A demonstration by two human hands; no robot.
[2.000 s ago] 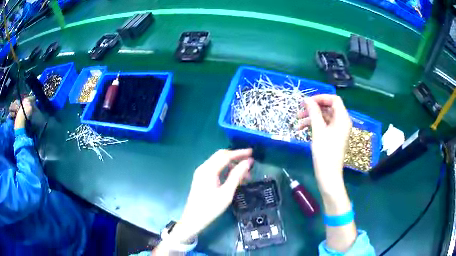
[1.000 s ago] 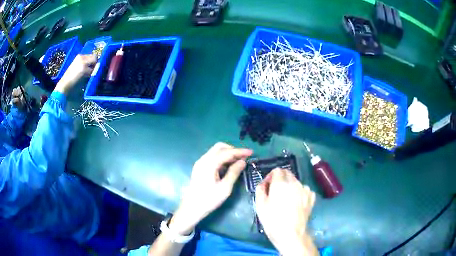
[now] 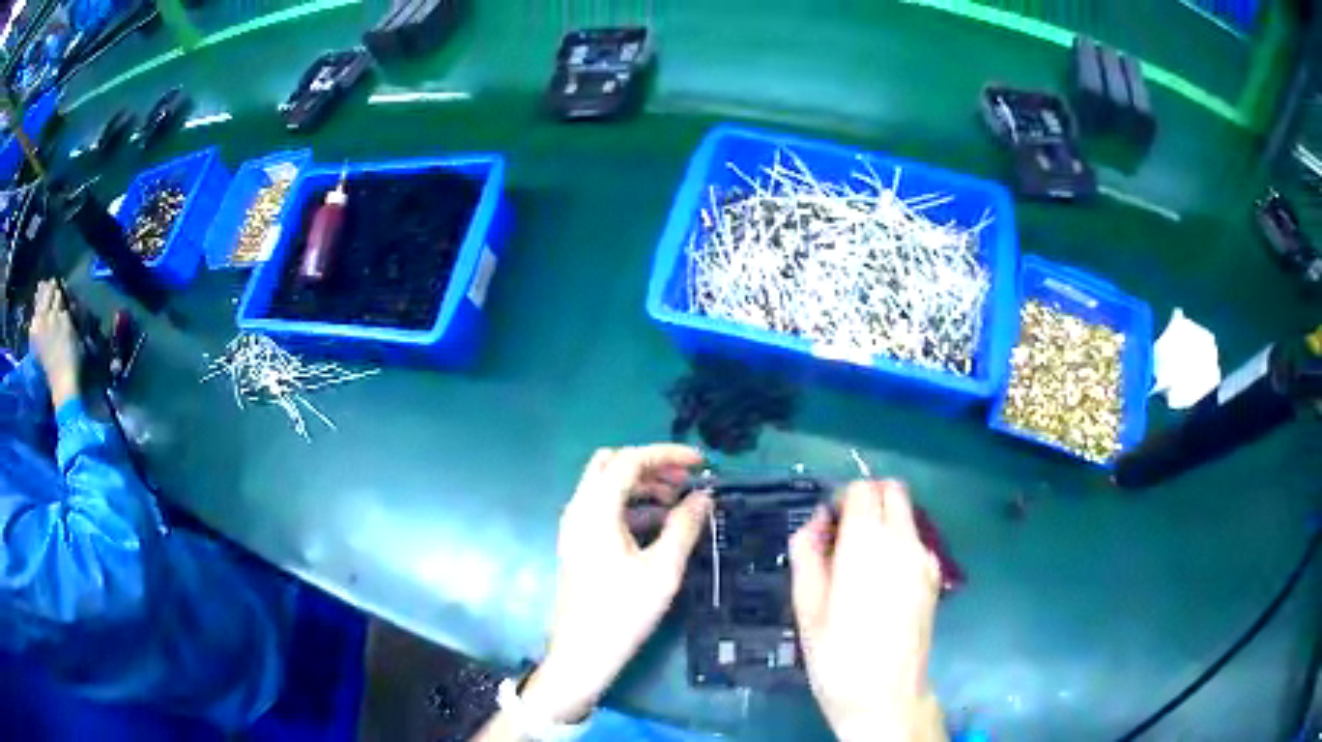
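An open black housing point(image 3: 747, 587) lies on the green bench in front of me, compartments facing up. My left hand point(image 3: 621, 558) has its thumb and fingers at the housing's upper left edge. A thin white lead point(image 3: 716, 558) runs down over the housing from beside the left thumb tip. My right hand point(image 3: 870, 587) has its fingers bunched at the housing's right side; whether they pinch a small part is hidden. A dark-red bottle point(image 3: 942, 557) is mostly hidden behind my right hand.
Beyond the hands are black rings point(image 3: 732, 407), a blue bin of white leads point(image 3: 834, 352) and a bin of brass pieces point(image 3: 1070, 370). A white tissue point(image 3: 1187, 363) and black electric screwdriver point(image 3: 1211, 423) are at right. A blue-clad person point(image 3: 123, 580) sits at left.
My right hand came from the large bin to the housing, then shifted slightly right off its middle. The left hand stays by the housing. The neighbour's arm has drawn back from the bins.
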